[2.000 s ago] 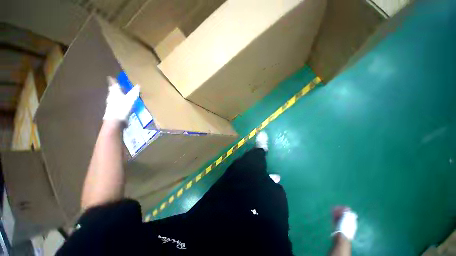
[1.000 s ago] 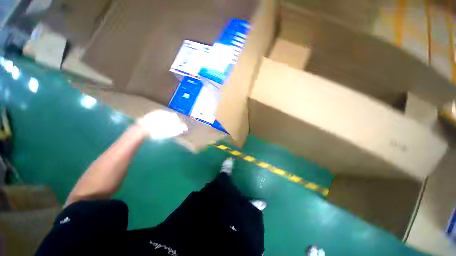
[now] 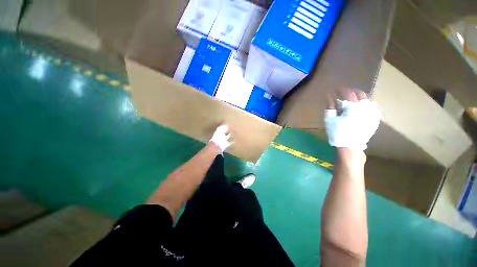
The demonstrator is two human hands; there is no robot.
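An open brown shipping carton (image 3: 175, 104) stands in front of me with its near flap folded out. Inside, a large blue and white product box (image 3: 301, 36) lies on top at the right, with white label bars on its blue side. White and blue product boxes (image 3: 207, 65) sit beside and below it. My left hand (image 3: 223, 140), in a white cut-finger glove, touches the near flap; its fingertips are small and hard to make out. My right hand (image 3: 353, 122), in a white glove with bare fingertips, is at the carton's right flap, fingers bent, holding no product box.
Another open brown carton (image 3: 402, 135) stands to the right. A blue and white box (image 3: 467, 195) shows at the right edge. Yellow-black tape (image 3: 301, 154) runs along the green floor (image 3: 104, 167). Brown cardboard (image 3: 73, 237) lies at the lower left.
The view has moved closer over the carton, showing more of the boxes inside. My left hand has moved right along the near flap. My right hand has come into view at the right flap.
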